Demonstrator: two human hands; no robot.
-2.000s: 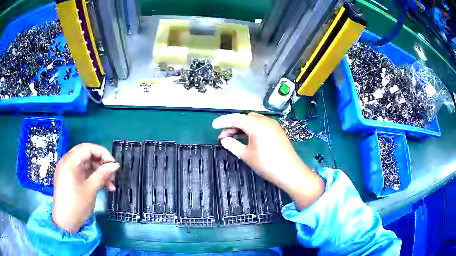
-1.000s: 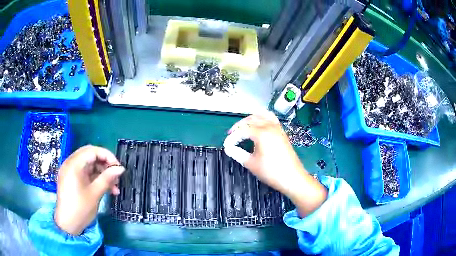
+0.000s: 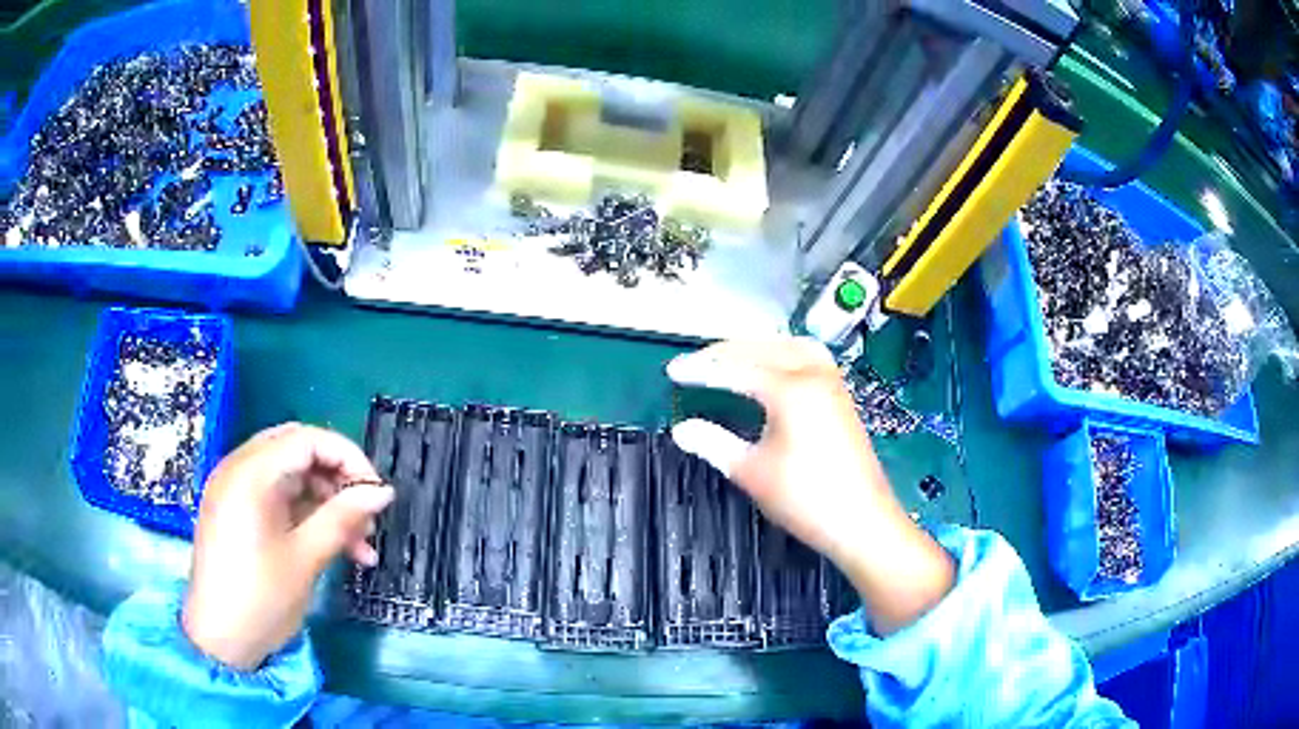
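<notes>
Several black plastic housings (image 3: 598, 534) lie side by side in a row on the green bench, channels lengthwise, grid-like ends towards me. My left hand (image 3: 296, 534) is at the row's left end, thumb and forefinger together; a thin dark line shows between the tips, too small to tell if it is a part. My right hand (image 3: 805, 449) is above the row's right part, palm down, thumb and forefinger in white covers and apart, with nothing clear between them. It partly hides the right-hand housings.
Behind stands a grey frame with a cream-yellow nest (image 3: 634, 150) and a metal parts pile (image 3: 627, 239) on its white base plate. A green button (image 3: 851, 295) is at its right foot, loose parts (image 3: 886, 403) nearby. Blue bins (image 3: 157, 278), (image 3: 1061, 406) and small boxes flank the bench.
The whole view has shifted, so the bench things appear farther right. The right thumb and forefinger have spread wider. The left hand keeps its pinched pose beside the left housing.
</notes>
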